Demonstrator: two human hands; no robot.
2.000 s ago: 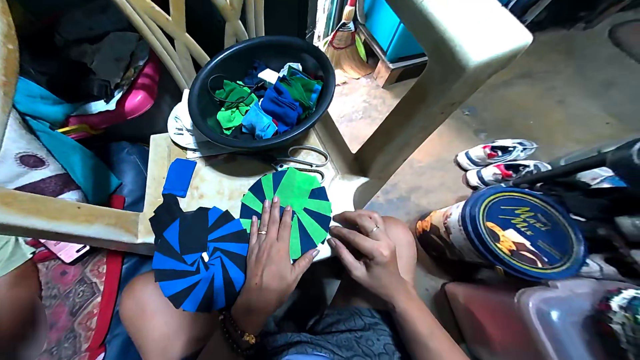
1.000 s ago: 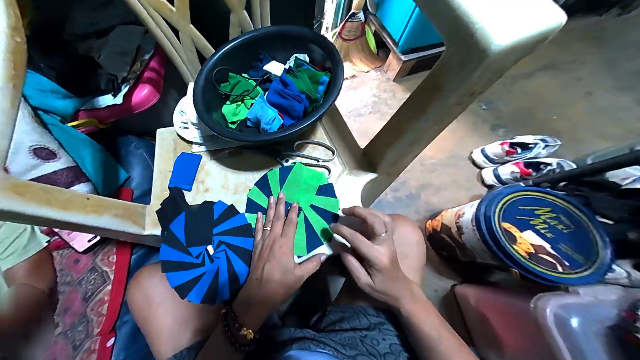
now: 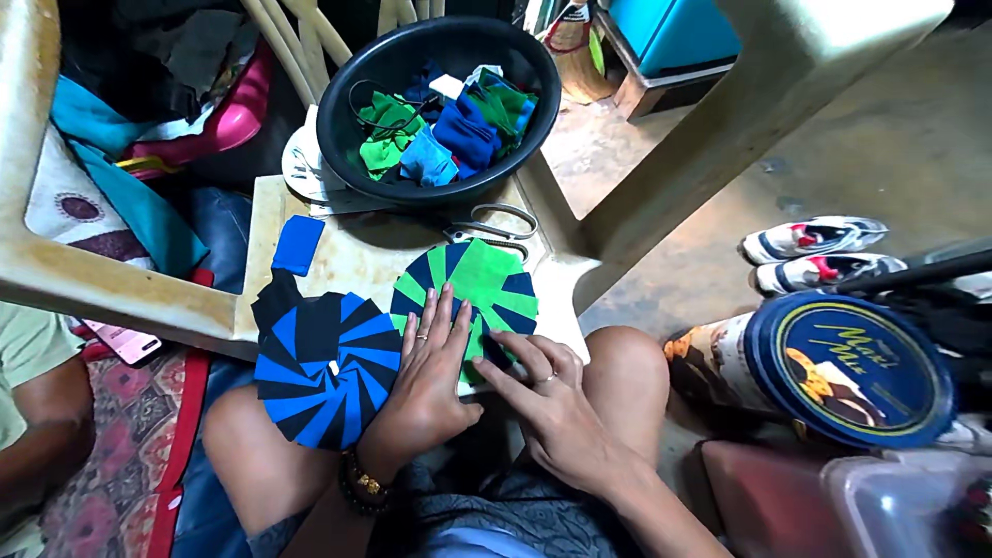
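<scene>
On a cream plastic chair lies a round fabric piece of green and navy wedges. My left hand rests flat with its fingertips on this disc's left part. My right hand touches its lower edge with the fingertips, the fingers bent. Left of my left hand is a blue and black round fabric piece, partly over my thigh, its wedges fanned around a small white centre. Black cloth pieces and a folded blue cloth piece lie above it. Scissors lie behind the green disc.
A black basin with green and blue cloth scraps stands at the chair seat's back. The chair's armrest rises at right. A round tub with a blue lid and sneakers are at right. A person's arm is at left.
My right hand's fingers have shifted on the lower edge of the green and navy disc. My left hand stays on the disc. The view has moved slightly.
</scene>
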